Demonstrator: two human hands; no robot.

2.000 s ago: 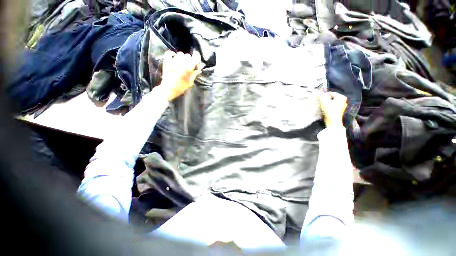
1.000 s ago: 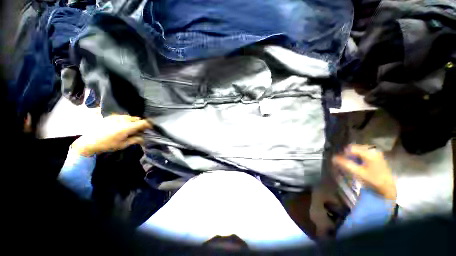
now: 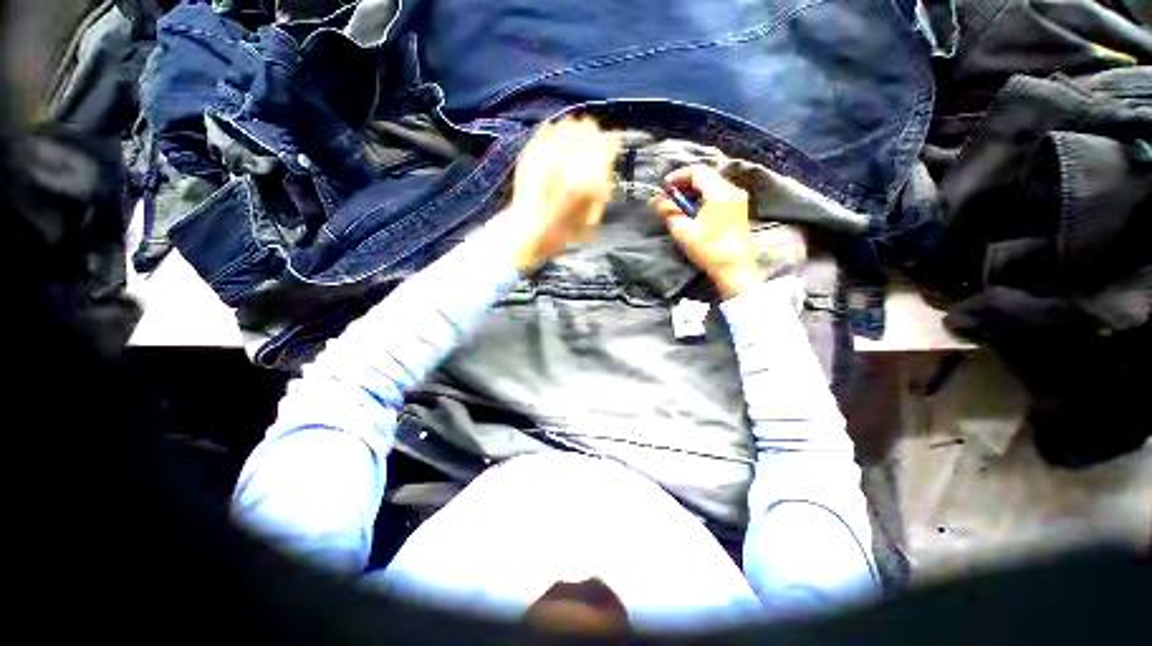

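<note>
A large denim garment lies in front of me, dark blue outside at the top, its pale grey-green inside showing towards my lap. A small white label is on the inside. My left hand is blurred over the blue curved edge, fingers bent; whether it grips the cloth cannot be told. My right hand is just right of it, over the inside, closed around thread snips, of which only a small dark bluish part shows. The fingertips of both hands are a little apart.
Blue denim with pale topstitching is heaped at left. Black or charcoal garments pile up at right and hang over the edge. The white table edge shows at left. A pale surface with dark scraps is at lower right.
The blue outside has been folded over the upper part. Both hands, earlier wide apart at the garment's sides, are now close together near its top edge. The snips now show in my right hand.
</note>
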